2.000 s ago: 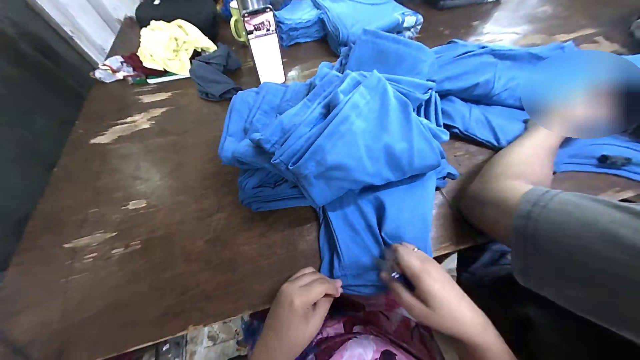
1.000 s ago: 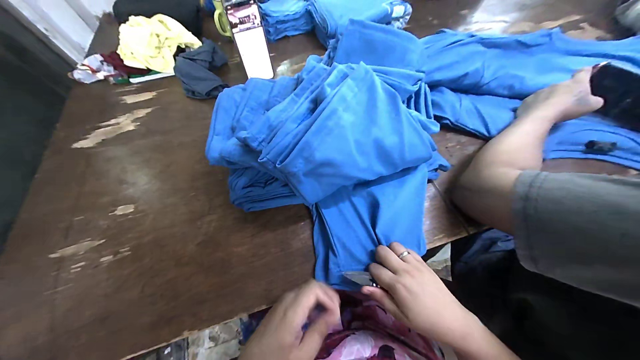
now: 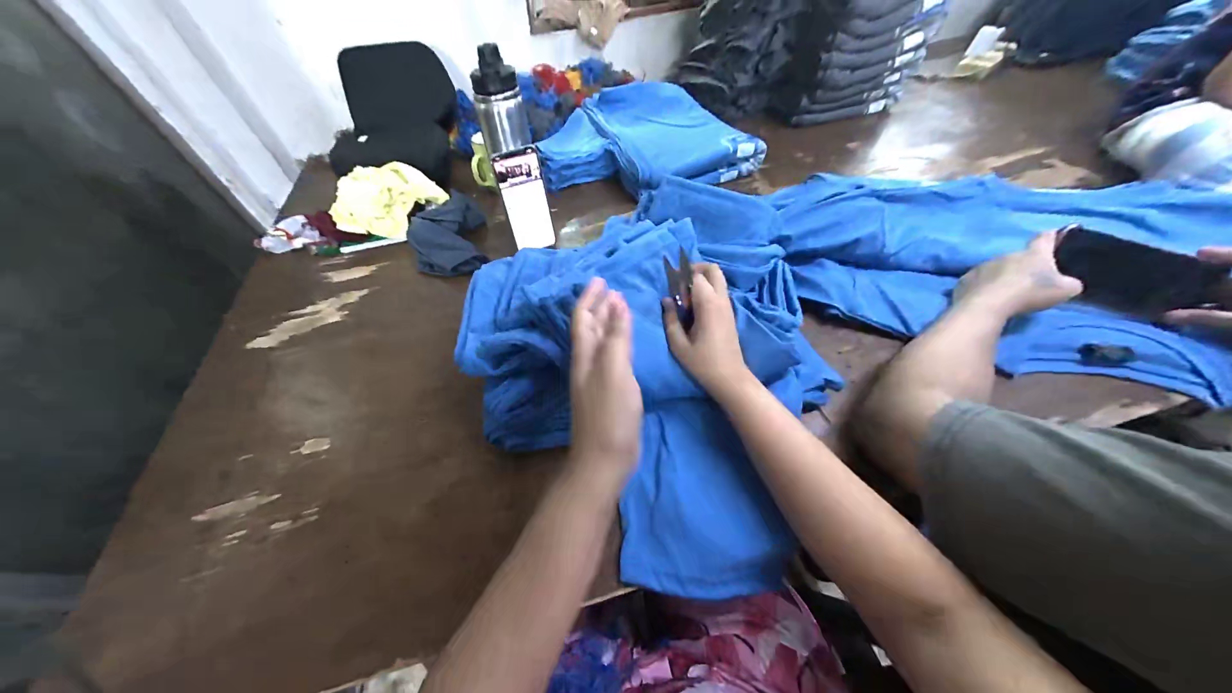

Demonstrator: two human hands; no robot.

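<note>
A pile of blue folded fabric garments (image 3: 539,318) lies on the brown wooden table (image 3: 385,539), one part hanging toward the front edge. Over the pile's middle is my left hand (image 3: 604,375), palm turned sideways, fingers straight and holding nothing; whether it touches the cloth I cannot tell. Just right of it, my right hand (image 3: 707,327) grips small thread snips (image 3: 680,284), their blades pointing up and away, above the same cloth. More blue garments (image 3: 895,226) stretch from the pile to the right.
A co-worker's hand (image 3: 1020,274) holds a dark phone (image 3: 1141,274) at right, their forearm close to mine. Behind the pile, a phone (image 3: 525,197) leans on a steel bottle (image 3: 500,115). Yellow cloth (image 3: 385,197), dark cloth (image 3: 446,236), folded blue stacks (image 3: 674,135) and grey stacks (image 3: 857,58) lie farther back.
Both my hands have moved from the front end of the hanging cloth up over the pile, the snips still in my right. The view has tilted up.
</note>
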